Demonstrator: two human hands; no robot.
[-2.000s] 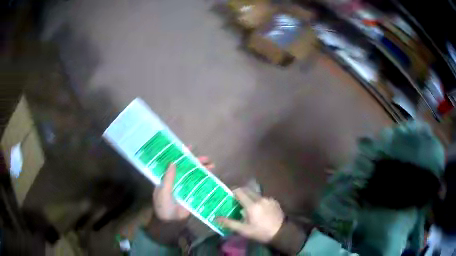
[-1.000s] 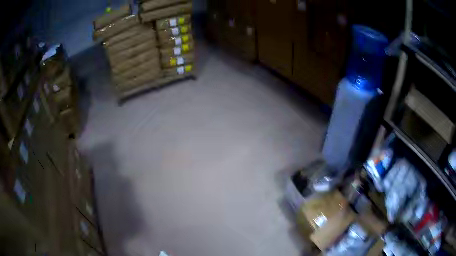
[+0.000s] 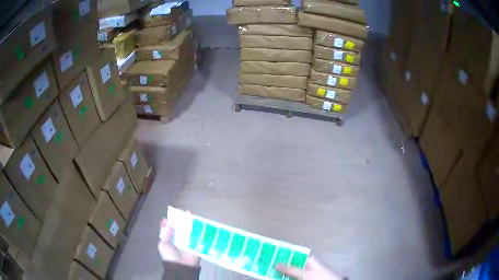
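Note:
A long white sticker sheet point(image 3: 235, 245) with a row of green rectangular stickers point(image 3: 236, 245) is held low in front of me, tilted slightly down to the right. Its left end is bare white backing. My left hand point(image 3: 178, 249) grips the bare left end. My right hand point(image 3: 313, 269) holds the right end, with a finger on the last stickers; it is blurred and partly cut off by the bottom edge.
Stacked cartons point(image 3: 60, 123) with white labels and green stickers stand on the left. Paper-wrapped parcels point(image 3: 273, 54) fill a pallet point(image 3: 290, 109) ahead; more parcels point(image 3: 153, 74) are left of it. Tall brown cartons point(image 3: 457, 120) line the right. Grey floor point(image 3: 262, 169) lies between.
The view has swung from the shelves and water dispenser to the carton stacks. My hands and the sheet, nearly out of view one second ago, show again at the bottom.

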